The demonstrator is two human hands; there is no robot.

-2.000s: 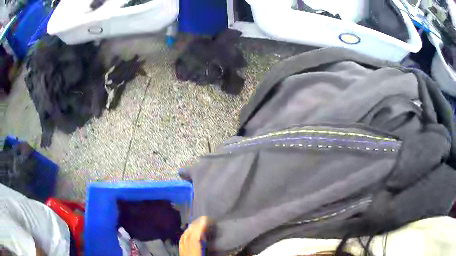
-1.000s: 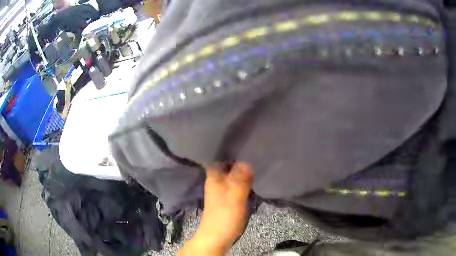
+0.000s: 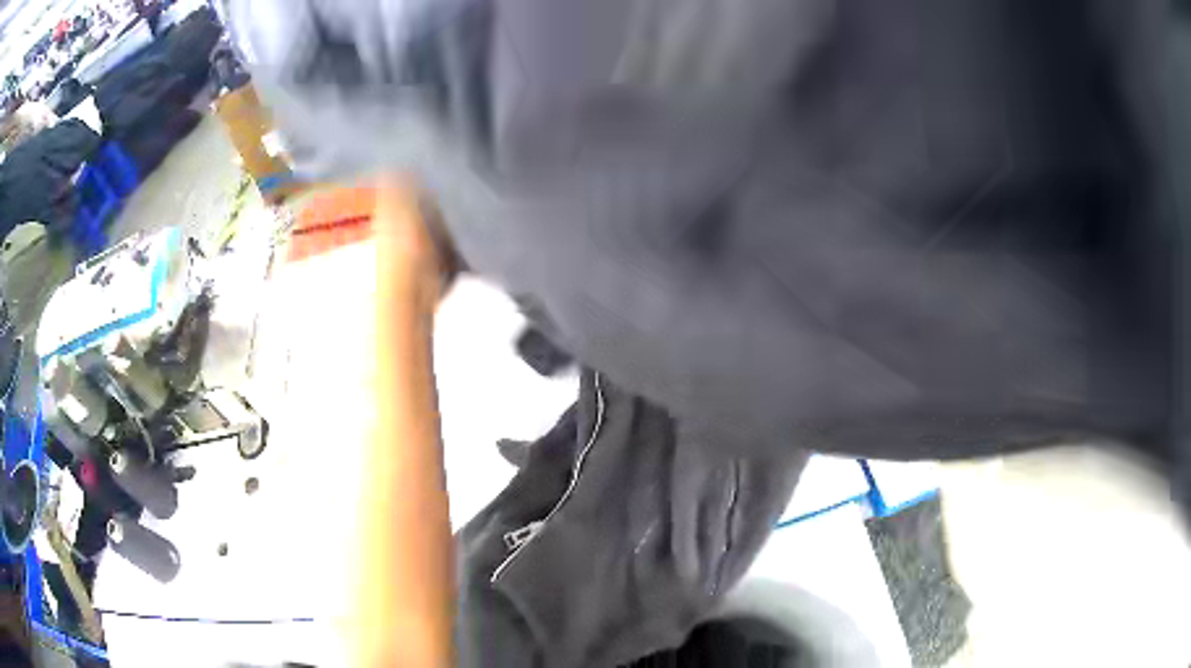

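Observation:
A large dark grey garment (image 3: 810,261), blurred and close to the camera, fills the top and right of the view. My left hand (image 3: 415,242) is blurred at its left edge, with the forearm rising from the bottom; it holds the cloth, its fingers mostly hidden. My right hand is out of view. A dark garment with a pale zipper (image 3: 627,522) lies below on the white table (image 3: 314,522).
A sewing machine with a blue stripe (image 3: 118,300) stands at the left. Grey thread cones (image 3: 144,548) lie near it. A blue frame or crate edge (image 3: 39,587) is at the lower left. An orange-red patch (image 3: 329,219) shows beside my hand. Speckled floor (image 3: 918,574) shows lower right.
The view has swung from the floor and bins to the table and machine. My left hand and the grey garment have moved up in view; the zippered garment now shows below.

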